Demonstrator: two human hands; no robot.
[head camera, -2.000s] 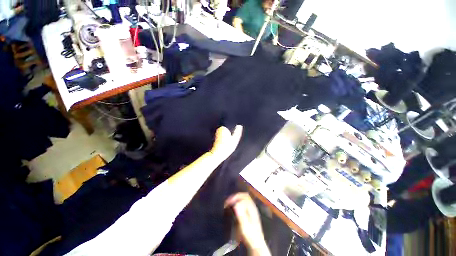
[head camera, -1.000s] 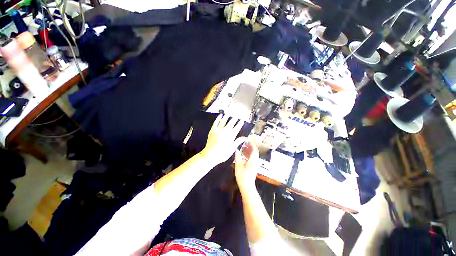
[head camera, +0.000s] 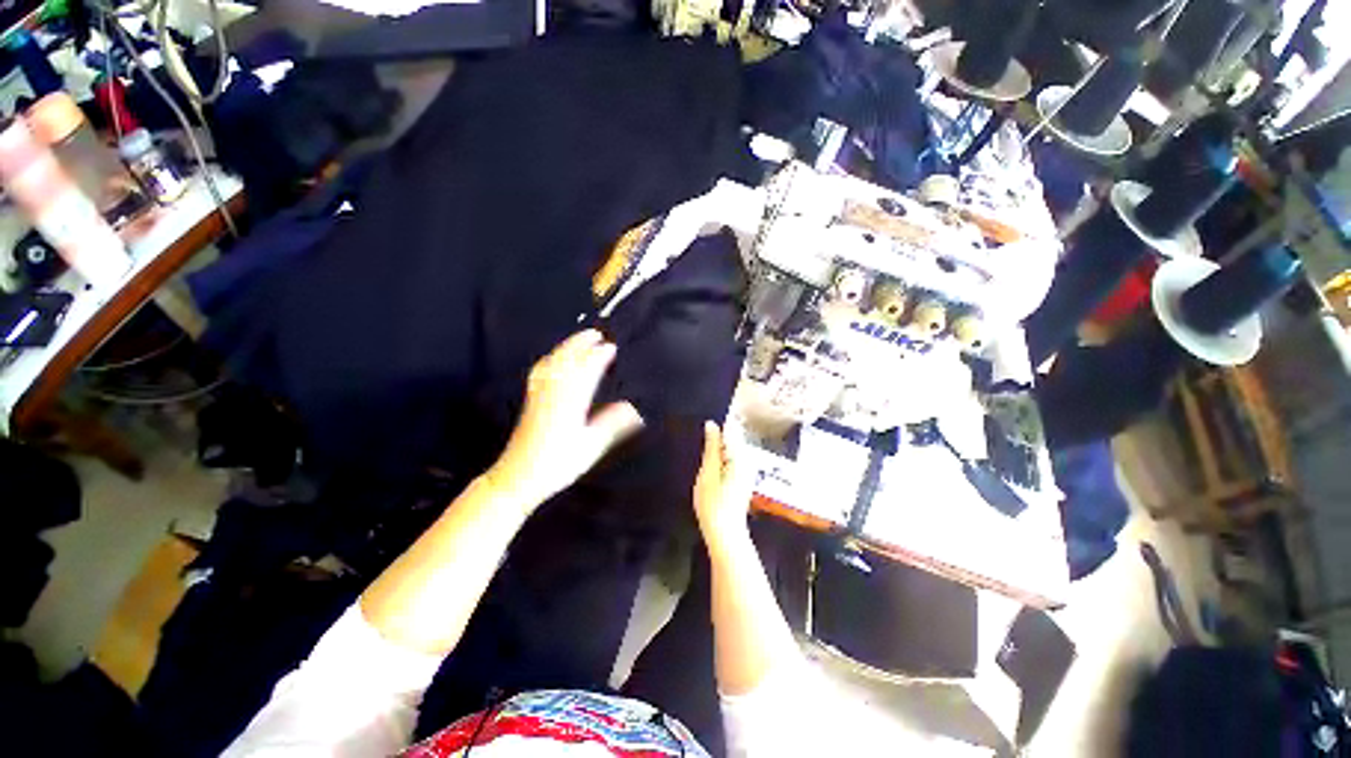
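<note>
A large dark garment piece (head camera: 400, 282) spreads left of the white JUKI overlock machine (head camera: 904, 282) and down towards my lap. A dark fold of it lies against the machine's left side, below the needle area. My left hand (head camera: 563, 415) is on the cloth left of the machine, its thumb apart from its fingers; whether the fingertips grip cloth is unclear. My right hand (head camera: 720, 481) is upright at the table's left edge, beside the cloth, fingers close together. Its palm side is hard to see.
Dark thread cones (head camera: 1093, 116) stand on pale discs at the upper right. The white machine table (head camera: 948, 526) has a brown-orange edge and a dark strip across it. Another table with a pink cylinder (head camera: 57, 193) is at the left. Yellow-tan cardboard (head camera: 141, 607) lies on the floor.
My head view has swung right to the machine. Since one second ago my left hand has moved left, away from my right hand. Dark cloth now covers the pale plate left of the needle area.
</note>
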